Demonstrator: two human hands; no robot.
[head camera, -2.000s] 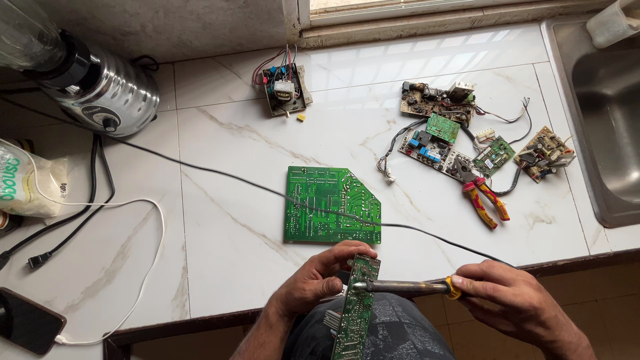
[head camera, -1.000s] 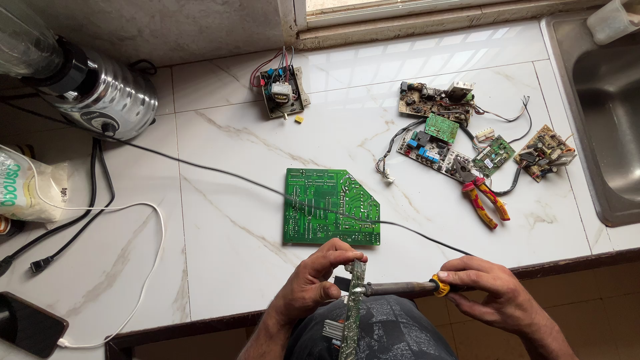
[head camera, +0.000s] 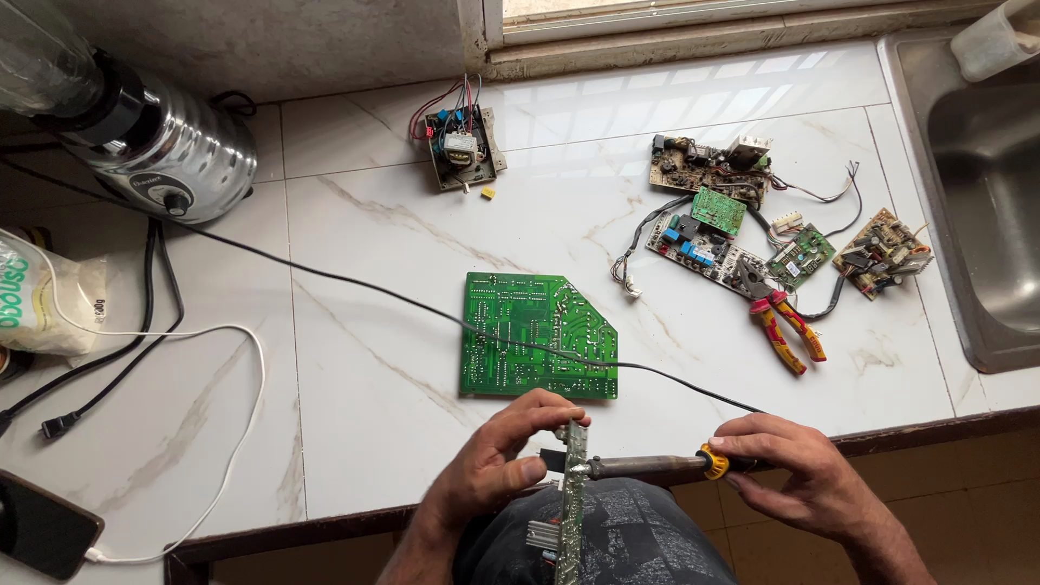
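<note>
My left hand (head camera: 508, 463) grips a circuit board (head camera: 574, 504) by its upper end, over my lap, with the board turned nearly edge-on. A metal heatsink (head camera: 543, 535) shows on its left side, and a black part near the thumb. My right hand (head camera: 792, 463) holds a soldering iron (head camera: 650, 465) by its yellow and black handle. The iron points left, its tip touching or very close to the board's solder side beside a shiny spot. Just beyond my left hand, a larger green circuit board (head camera: 536, 325) lies solder side up, with the iron's black cord across it.
Wired circuit boards (head camera: 707, 171) and red-yellow pliers (head camera: 784, 325) lie at the right, near a steel sink (head camera: 983, 203). A small open module with a transformer (head camera: 461, 150) sits at the back. At the left are a blender (head camera: 171, 154), a plastic bag (head camera: 49, 301), a phone (head camera: 45, 528) and cables.
The held board has turned from showing its green face to nearly edge-on. The soldering iron remains at the board.
</note>
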